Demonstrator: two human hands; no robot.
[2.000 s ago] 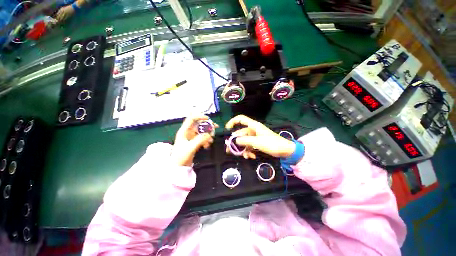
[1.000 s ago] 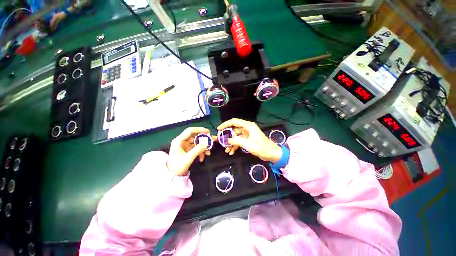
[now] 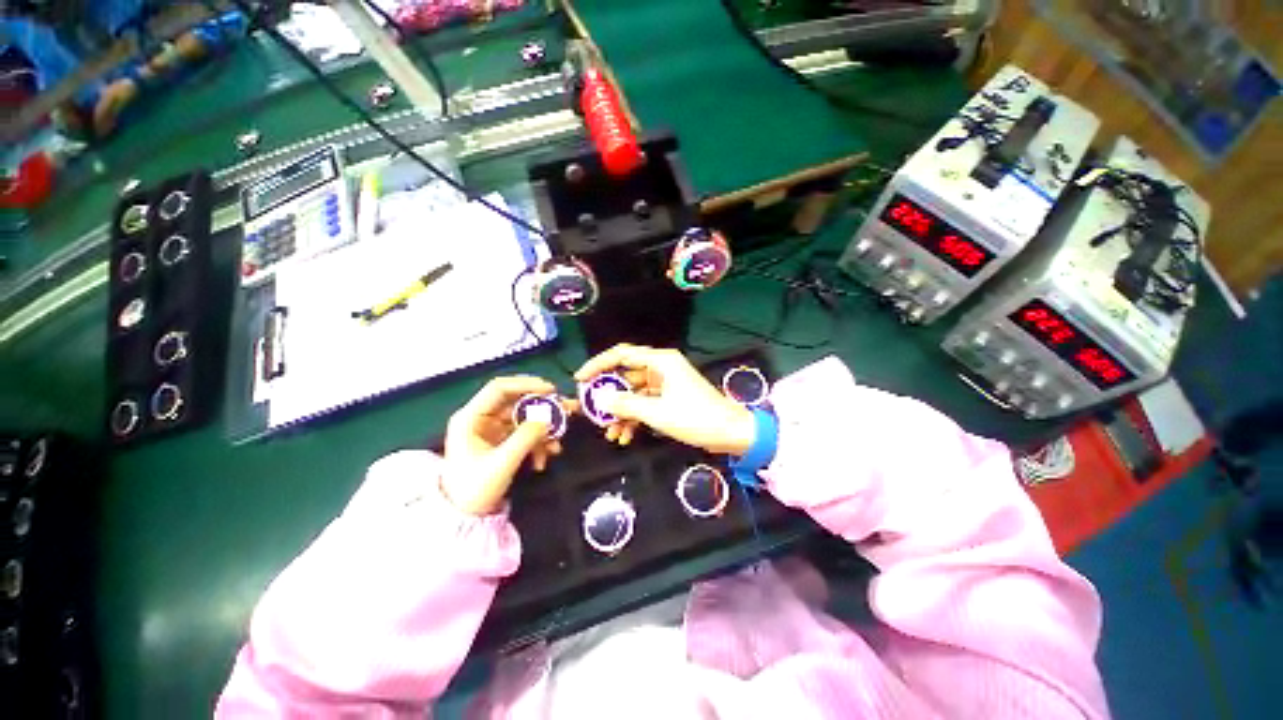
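My left hand (image 3: 493,438) holds a round display module (image 3: 540,415) by its rim, thumb over its face. My right hand (image 3: 670,401), with a blue wrist strap (image 3: 758,440), holds another module (image 3: 607,400) close beside it. Both are above the black foam tray (image 3: 549,549), where several modules sit in pockets, one pale (image 3: 609,522) and one dark (image 3: 704,490). Behind the hands stands the black test fixture (image 3: 615,225) with a lit module at its left (image 3: 567,288) and right (image 3: 699,260), under the red clamp handle (image 3: 609,124).
A clipboard with paper (image 3: 408,331), pen (image 3: 403,293) and calculator (image 3: 293,218) lie left of the fixture. Foam trays with modules stand at left (image 3: 152,303). Two power supplies (image 3: 971,211) with red digits are at right, above a red bin (image 3: 1126,492). A black cable crosses the clipboard.
The view has shifted, so the bench items sit further left in the picture. Both hands have brought their modules side by side, faces up, and still hold them.
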